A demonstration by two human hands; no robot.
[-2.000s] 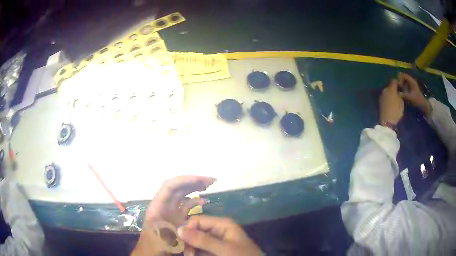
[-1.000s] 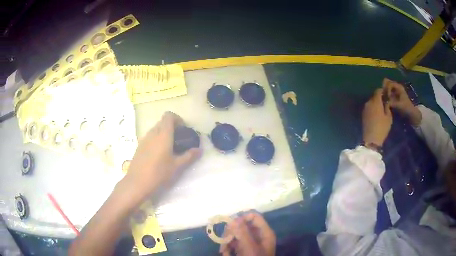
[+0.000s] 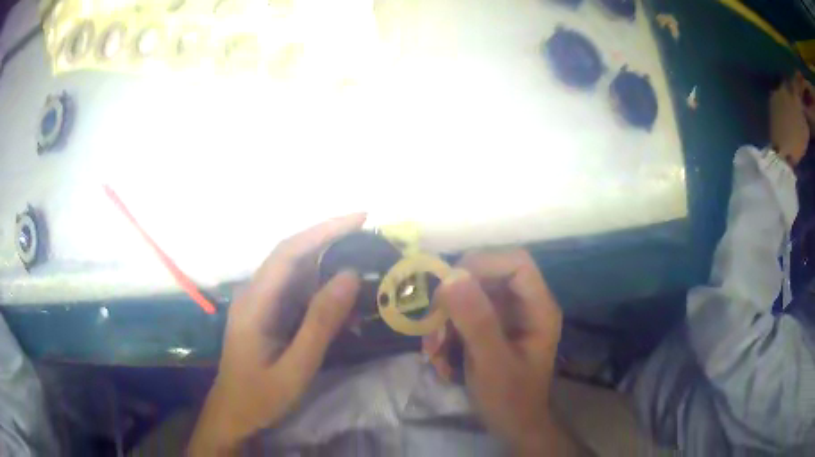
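My left hand (image 3: 286, 321) holds a dark round watch case unit (image 3: 357, 254) near the mat's front edge, thumb on its face. My right hand (image 3: 500, 330) pinches a pale yellow adhesive ring (image 3: 393, 312) by its right side, beside the unit and partly in front of it. The ring has a large centre hole and a small side hole. A bit of yellow strip (image 3: 403, 235) shows behind the ring; its hold is partly hidden.
Two units with light rings (image 3: 53, 122) lie at the mat's left. Several dark units (image 3: 573, 58) lie upper right. A red stick (image 3: 161, 252) lies near the front edge. Yellow strips (image 3: 179, 45) lie at the top. A neighbour's sleeve (image 3: 746, 259) is at right.
My left hand has lifted a dark unit off the mat and brought it to the front edge. My right hand still holds the ring, now beside the unit. The view has tilted down.
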